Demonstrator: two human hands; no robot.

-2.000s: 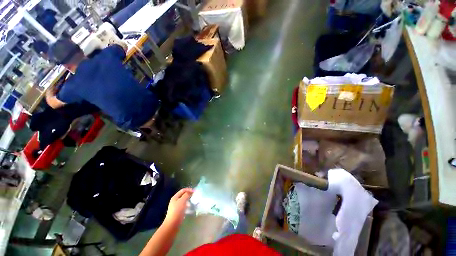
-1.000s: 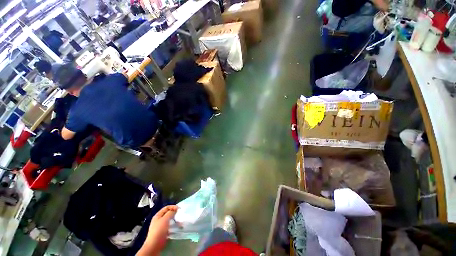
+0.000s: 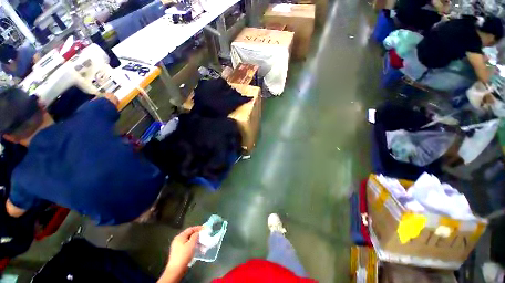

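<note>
My left hand (image 3: 183,247) is low in the picture, left of centre, with its fingers closed on the edge of a small pale aqua fabric piece (image 3: 212,239). The piece is limp, mint at its edges and near white in the middle, and hangs in the air over the green floor. My right hand is not in view.
A person in a dark blue shirt (image 3: 83,160) sits at a sewing table (image 3: 177,34) on the left. Black cloth (image 3: 202,138) is heaped beside a carton. An open printed carton (image 3: 432,235) of white pieces stands right. Another person (image 3: 451,47) sits at the upper right.
The view has moved forward along the aisle; the grey-brown box of white pieces has left the picture. The aqua piece, still in my left hand, now looks smaller and more gathered.
</note>
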